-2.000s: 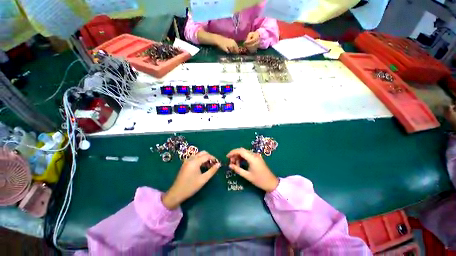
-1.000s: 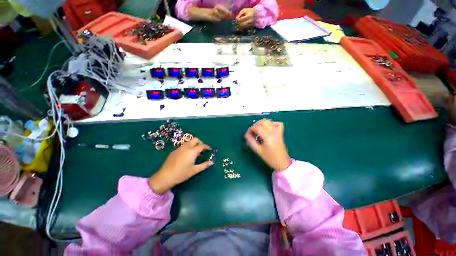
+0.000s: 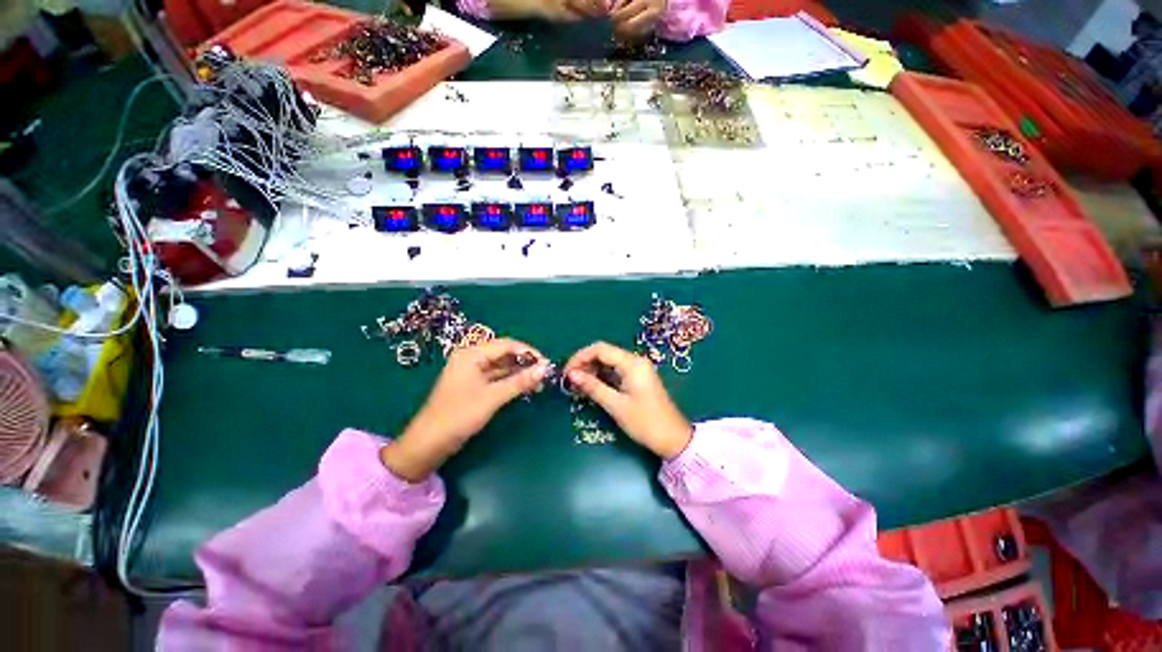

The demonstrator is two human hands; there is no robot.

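My left hand (image 3: 478, 385) and my right hand (image 3: 627, 392) are close together over the green mat, fingertips nearly touching. Between the fingertips is a small dark and silvery ring part (image 3: 556, 376), mostly hidden by the fingers; both hands appear to pinch it. A loose pile of ring parts (image 3: 433, 324) lies just beyond my left hand. A more compact pile of ring parts (image 3: 672, 329) lies beyond my right hand. Tiny pale gold fittings (image 3: 590, 433) lie on the mat just below the fingertips.
A pen-like tool (image 3: 264, 354) lies at left, near white cables (image 3: 156, 369) and a red unit (image 3: 210, 236). Two rows of display modules (image 3: 494, 215) sit on the white board. Orange-red trays (image 3: 1070, 255) stand at right and far left. Another person's hands (image 3: 637, 15) show at the far side.
My right hand has come back from the right pile to meet my left hand. The view has shifted, with the far person now mostly cut off by the top edge.
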